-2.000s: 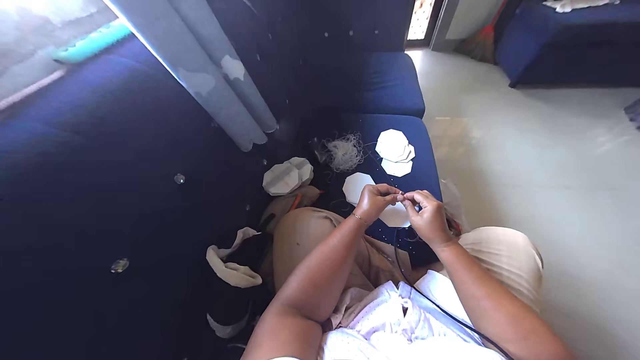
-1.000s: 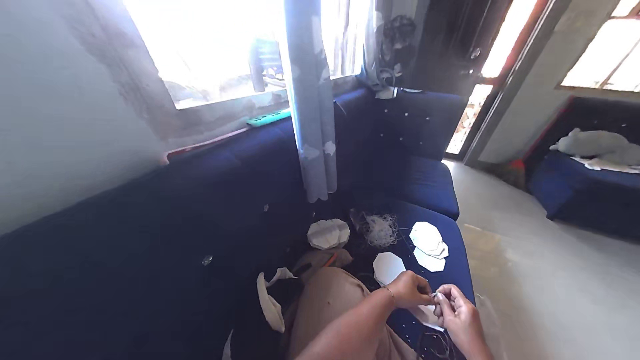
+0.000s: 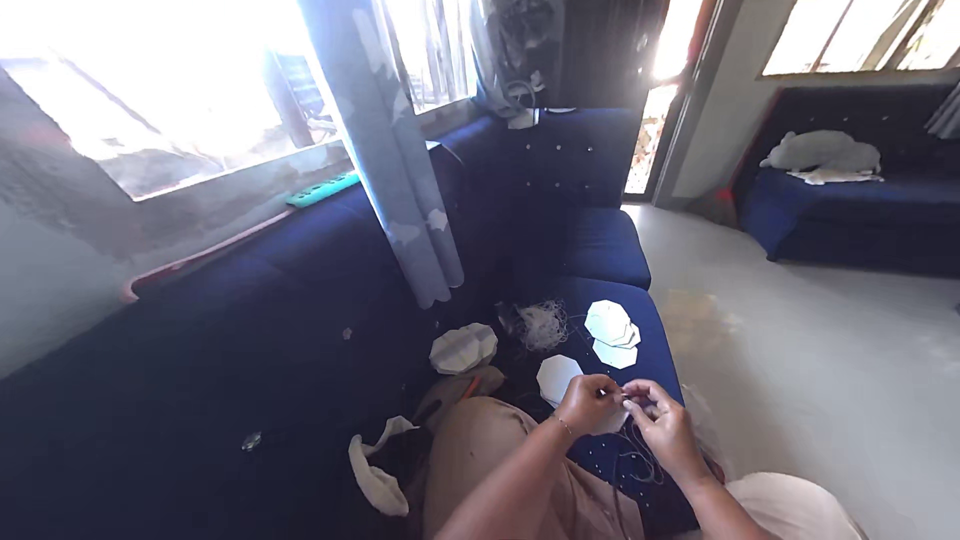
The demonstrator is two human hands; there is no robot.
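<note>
My left hand (image 3: 589, 405) and my right hand (image 3: 658, 416) meet fingertip to fingertip above the dark blue sofa seat, pinching something small that I cannot make out. Dark cord (image 3: 637, 457) hangs in loose loops below them. A white many-sided piece (image 3: 559, 377) lies just beyond my left hand, and another pale piece shows partly beneath the fingers. Farther off is an overlapping pile of white many-sided pieces (image 3: 611, 330). Left of that pile sits a tangle of white thread (image 3: 545, 325). More pale pieces (image 3: 463, 349) lie farther left, near my knee.
The blue sofa (image 3: 285, 330) runs along my left, with a grey-blue curtain (image 3: 409, 180) hanging over its back. A turquoise object (image 3: 322, 189) rests on the backrest. White cloth (image 3: 379, 476) lies beside my leg. Across the floor, a white plush-like thing (image 3: 825, 154) is on another blue sofa.
The view has swung up, so windows and the far sofa now show. Both hands stay together at the fingertips over the seat. Looped cord shows more plainly below them.
</note>
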